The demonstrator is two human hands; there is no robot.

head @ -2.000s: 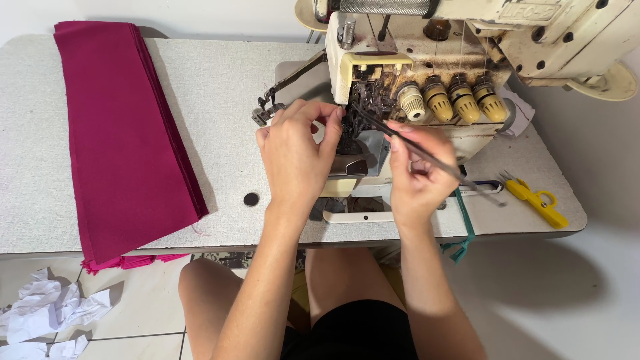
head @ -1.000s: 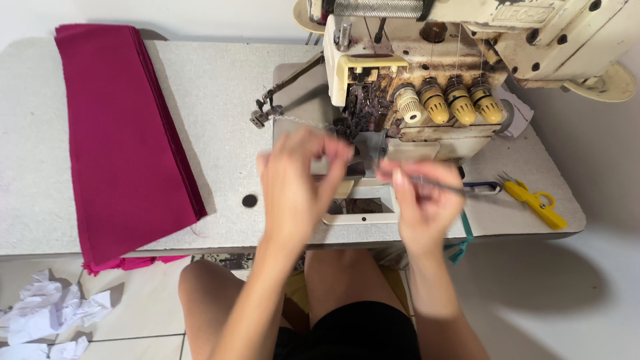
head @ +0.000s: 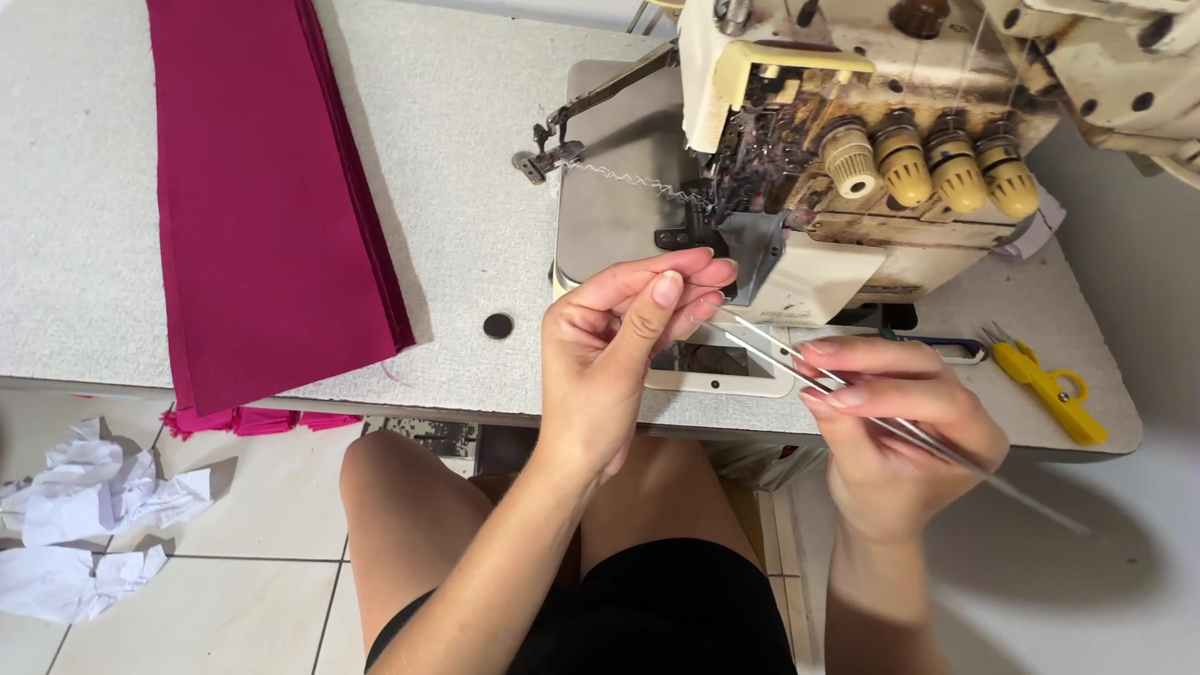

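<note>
My right hand point(head: 895, 422) holds long metal tweezers point(head: 867, 412) whose tips are slightly apart and point at my left fingers. The thumb of my left hand point(head: 623, 347) lies near its curled fingers; a fine thread seems to run by the fingertips, but whether they pinch it is unclear. Both hands are in front of an overlock sewing machine point(head: 844, 225) with its looper area exposed. A chain of white thread point(head: 637, 180) runs from the needle area to the presser foot point(head: 548, 161) on its swung-out arm. Several cream tension knobs point(head: 907, 169) line the machine's front.
Folded magenta fabric point(head: 262, 206) lies on the table point(head: 459, 234) at the left, with a black disc point(head: 498, 325) beside it. Yellow thread snips point(head: 1050, 389) lie at the right, near a blue-and-white tool point(head: 947, 350). Crumpled white scraps point(head: 84, 497) are on the floor.
Both hands have moved down from the looper area towards the table's front edge. The tweezers, earlier up at the machine, now point at my left fingertips. The view has moved closer.
</note>
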